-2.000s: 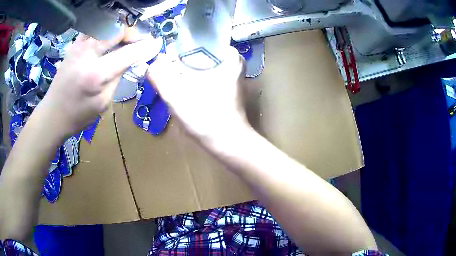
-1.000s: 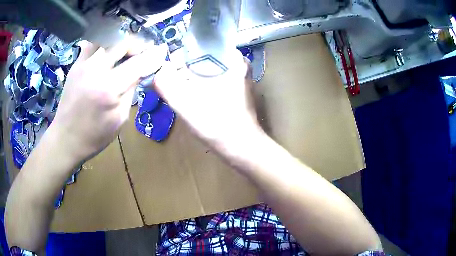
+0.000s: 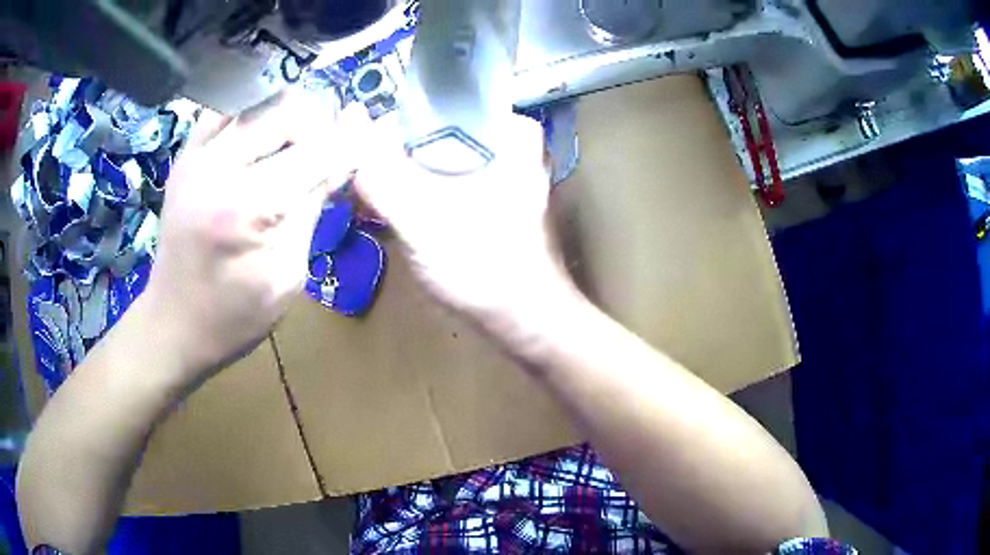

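A blue key fob (image 3: 358,271) with a metal ring and clasp lies on the brown cardboard just below my hands. My left hand (image 3: 244,222) is at the machine head with bent fingers; its fingertips are blurred by glare. My right hand (image 3: 467,228) is beside it, partly behind the pale machine arm (image 3: 461,65) with the chevron-like mark, which hides its fingers. Anything between the fingertips cannot be made out. The needle area is hidden. A grey piece (image 3: 563,141) shows at the right edge of my right hand.
Curved grey and blue strips (image 3: 81,173) are heaped at the left, with flat blue and grey pieces (image 3: 81,325) below. The cardboard sheet (image 3: 662,271) covers the table. The white machine body (image 3: 695,33) runs along the top. A red-handled tool (image 3: 759,141) hangs right of the cardboard.
The view has shifted slightly. My left hand has moved right, closer to my right hand, and now covers the fob's left edge. My right hand stays by the machine arm.
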